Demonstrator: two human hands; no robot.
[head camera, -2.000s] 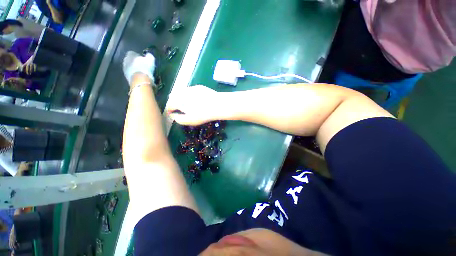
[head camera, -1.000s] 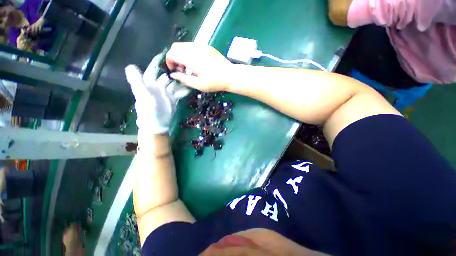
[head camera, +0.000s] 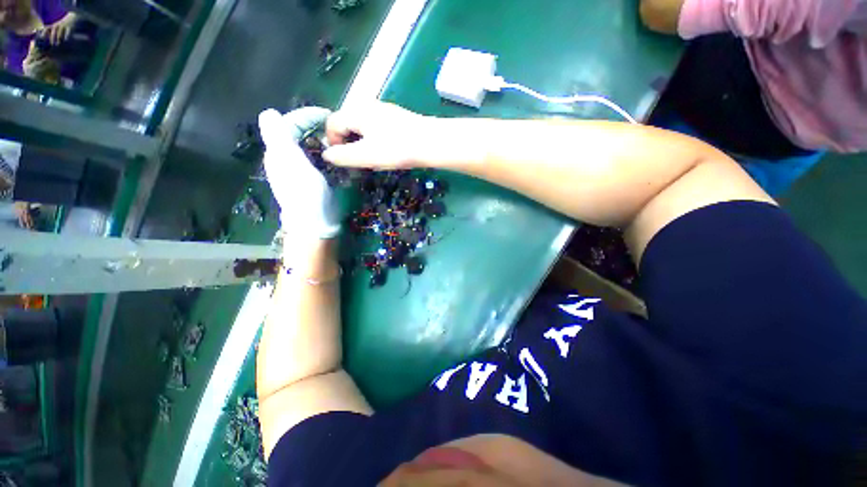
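Note:
My left hand (head camera: 302, 181), in a white glove, holds a small dark unit (head camera: 314, 145), partly hidden by the fingers. My bare right hand (head camera: 375, 136) meets it from the right, fingertips bent in at the unit. Whether the right fingers grip a part is too small and blurred to tell. Just below my hands, a heap of dark wired components (head camera: 394, 224) with thin red and black leads lies on the green bench (head camera: 428, 309).
A white rail (head camera: 388, 59) separates the bench from the dark green conveyor (head camera: 285, 57), which carries spaced units. A white adapter (head camera: 467, 77) with cable lies above my right forearm. Pale parts (head camera: 244, 438) lie lower left. A grey-white beam crosses at left; a pink-sleeved person sits upper right.
My left hand has come back from over the conveyor and met my right hand with a unit. Since one second ago, the gloved fingers have closed more around it.

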